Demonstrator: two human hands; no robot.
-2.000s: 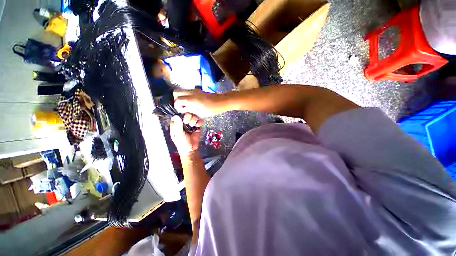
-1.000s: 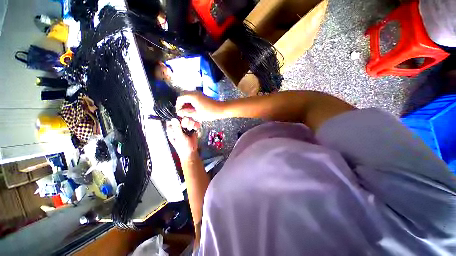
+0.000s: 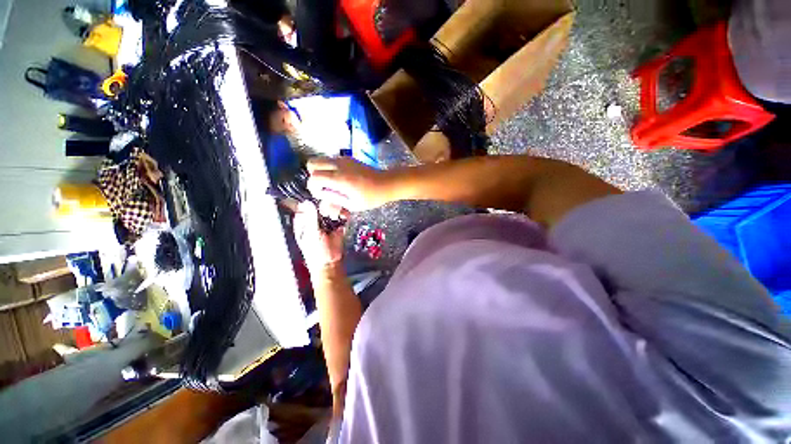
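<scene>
Long glossy black cables (image 3: pixel 212 199) lie heaped along the white bench (image 3: pixel 276 286) at the left of the view. My left hand (image 3: pixel 317 236) is closed around the end of a small black cable bundle (image 3: pixel 290 184) beside the bench edge. My right hand (image 3: pixel 345 184) is just above it in the view, with its fingers on the same bundle and touching the left hand. The cable ends between the fingers are small and blurred.
A cardboard carton (image 3: pixel 520 74) with black cables hanging over it stands on the speckled floor. A blue bin (image 3: pixel 362 130) with pale contents is near my hands. A red stool (image 3: pixel 694 95) and a blue bin (image 3: pixel 753 230) are at the right. A checked cloth (image 3: pixel 130 195) lies behind the cables.
My right hand's fingers lifted off a little one second ago and are now back down against the bundle and left hand. My left hand has kept its hold in nearly the same place.
</scene>
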